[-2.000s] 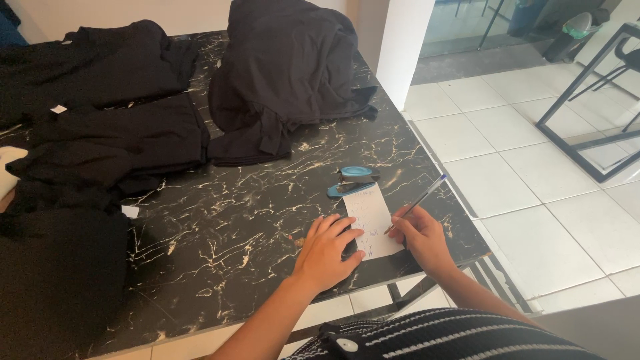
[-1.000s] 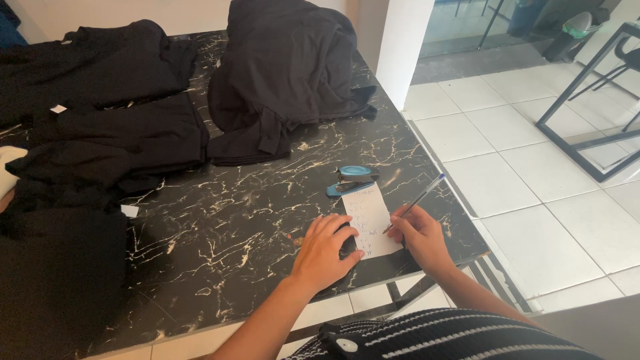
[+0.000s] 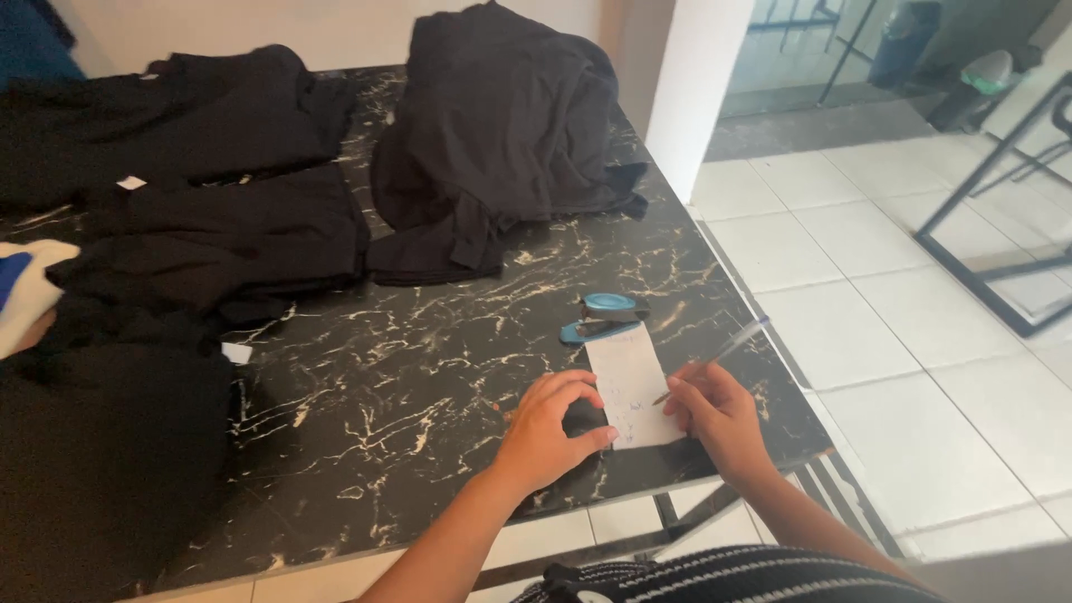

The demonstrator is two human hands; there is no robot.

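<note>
A narrow white slip of paper with handwriting lies on the black marble-patterned table. My left hand rests at its left edge, fingers curved, thumb touching the lower part of the slip; it grips nothing. In my right hand is a clear ballpoint pen with a dark end, its tip over or on the paper's right side. A blue and black stapler sits at the slip's top edge, its lower part touching or overlapping it.
Dark folded garments with small white tags cover the table's left side, and a dark cloth heap stands at the back. At far left, part of a person's hand shows beside white and blue fabric. White floor tiles and a metal frame are on the right.
</note>
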